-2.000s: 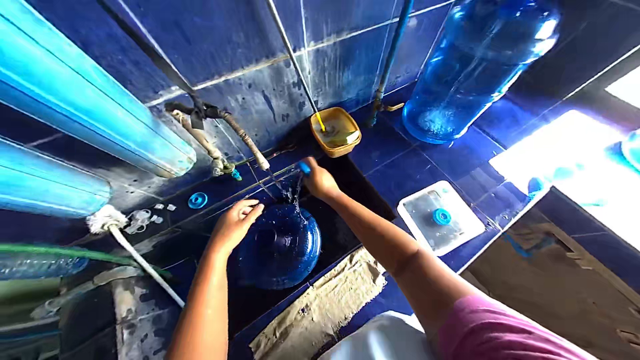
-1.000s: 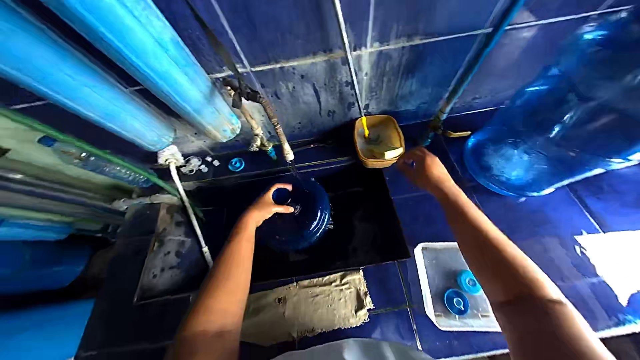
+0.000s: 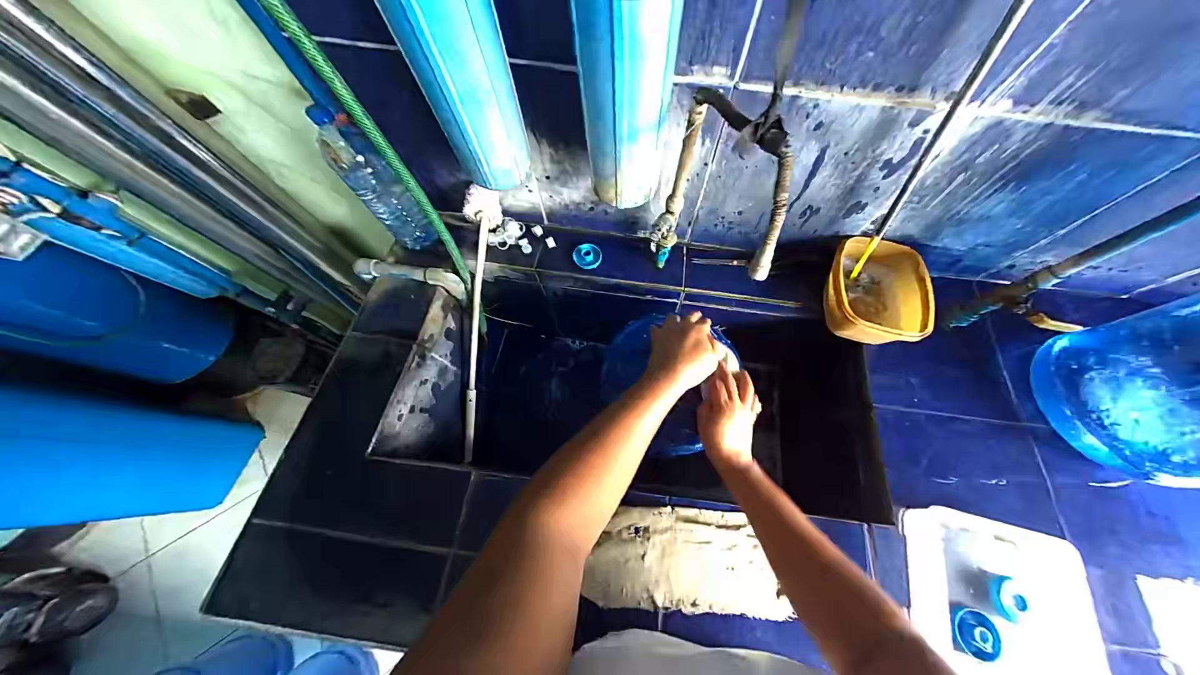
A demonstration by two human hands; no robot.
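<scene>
A large blue water jug (image 3: pixel 623 361) stands in the dark tiled basin (image 3: pixel 553 394), partly covered by my hands. My left hand (image 3: pixel 684 352) lies over the jug's top, its fingers bent. Close beside it, my right hand (image 3: pixel 729 408) rests against the top's right side, near something pale between the two hands. What exactly the fingers grip is hidden. A wrapped pipe spout (image 3: pixel 767 248) hangs above the basin's back edge, with a small tap (image 3: pixel 663 246) to its left.
A yellow tub (image 3: pixel 879 291) sits at the basin's back right corner. Another blue jug (image 3: pixel 1125 394) is at far right. A white tray (image 3: pixel 1050 572) holds two blue caps. A long-handled brush (image 3: pixel 476 328) leans at left. A beige cloth (image 3: pixel 684 562) lies on the front ledge.
My right hand has moved left from beside the yellow tub to the jug in the basin, next to my left hand. The view has swung left.
</scene>
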